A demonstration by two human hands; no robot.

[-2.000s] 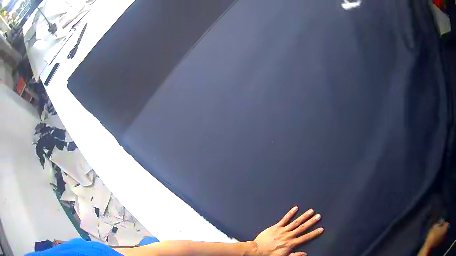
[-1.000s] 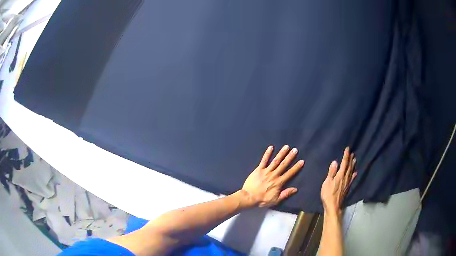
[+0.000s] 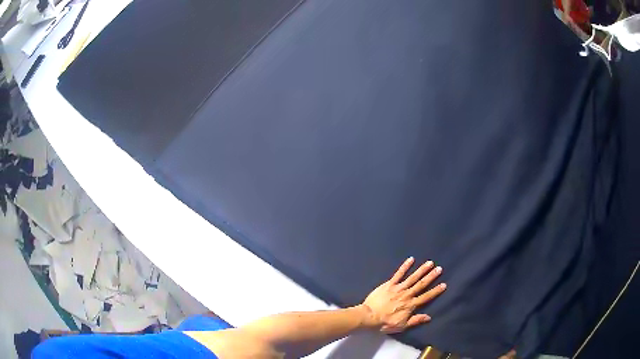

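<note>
A wide dark navy fabric ply [image 3: 337, 154] covers most of the table, smooth in the middle and rippled towards the right. Its near edge lies along the white table border [image 3: 189, 252]. My left hand [image 3: 401, 298] lies flat on the ply near its near edge, fingers spread, holding nothing. Only a small bit of my right hand [image 3: 509, 355] shows at the bottom edge, by the cloth; its fingers cannot be made out. A short piece of the brass-coloured rail [image 3: 434, 353] shows at the bottom, the rest hidden under the cloth.
Pale and dark scraps [image 3: 84, 259] lie on the floor at the left. Dark strips [image 3: 33, 70] lie on the table at the upper left. A thin yellowish cord [image 3: 609, 309] hangs at the lower right. White and red items [image 3: 577, 15] show at the upper right.
The view has shifted since a second ago. My left hand stays flat on the cloth. My right hand, fully visible on the cloth then, is now almost out of the picture. Less of the rail shows.
</note>
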